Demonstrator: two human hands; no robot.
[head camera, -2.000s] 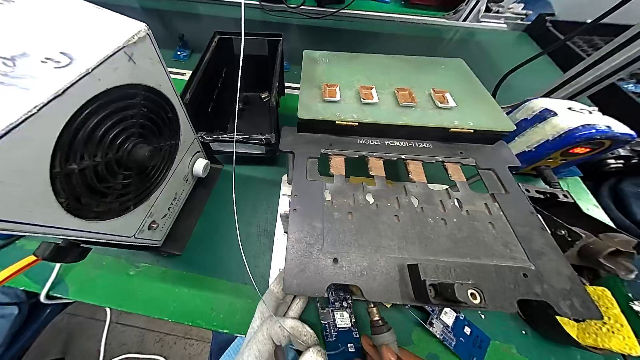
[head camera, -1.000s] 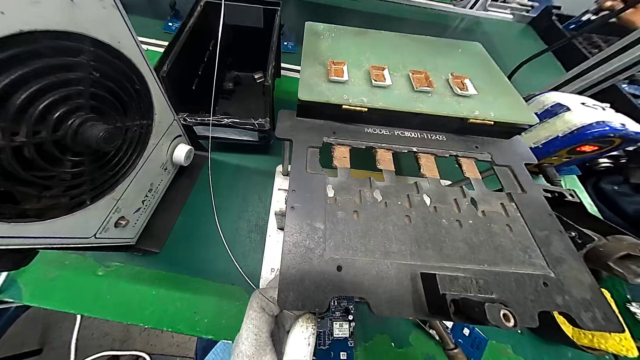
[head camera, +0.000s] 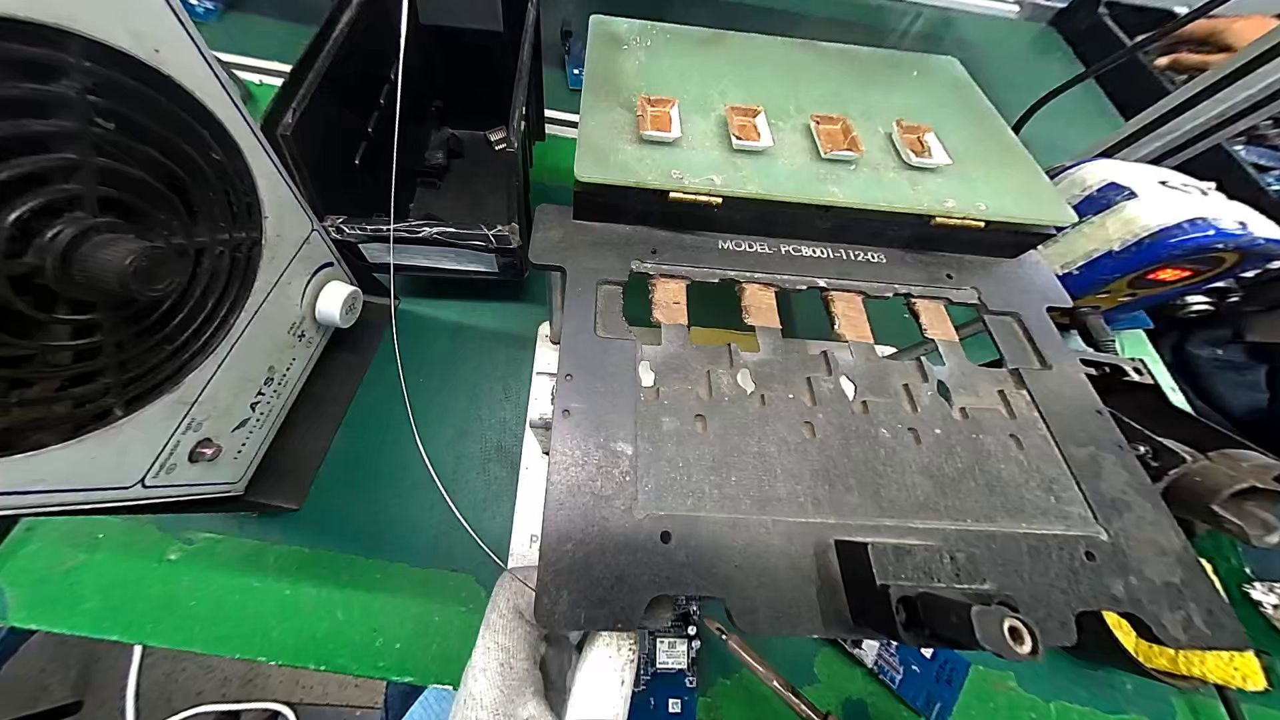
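Note:
My left hand (head camera: 515, 645), in a pale knit glove, is at the bottom centre, with a thin solder wire (head camera: 425, 450) running up from its fingers. A blue circuit board (head camera: 665, 675) lies beside its fingertips, partly under the front edge of a dark fixture plate (head camera: 860, 470); whether the hand grips the board is unclear. A soldering iron tip (head camera: 750, 665) points at the board's upper right edge. My right hand is out of view. The fixture has several copper-coloured tabs across its window. Behind it stands a green-lidded box (head camera: 780, 100) with several small white-and-brown pieces.
A benchtop fan (head camera: 270, 400) stands at the left. Behind it is an open black bin (head camera: 440, 240). A blue-and-white soldering station (head camera: 1160, 240) with a lit display and an iron holder (head camera: 1220, 490) are at the right. Another blue board (head camera: 910, 675) lies near the front. Another person's hand (head camera: 1215, 40) is at top right.
The right hand, seen at the bottom edge two seconds ago, has left view. The view has moved closer to the fixture and fan.

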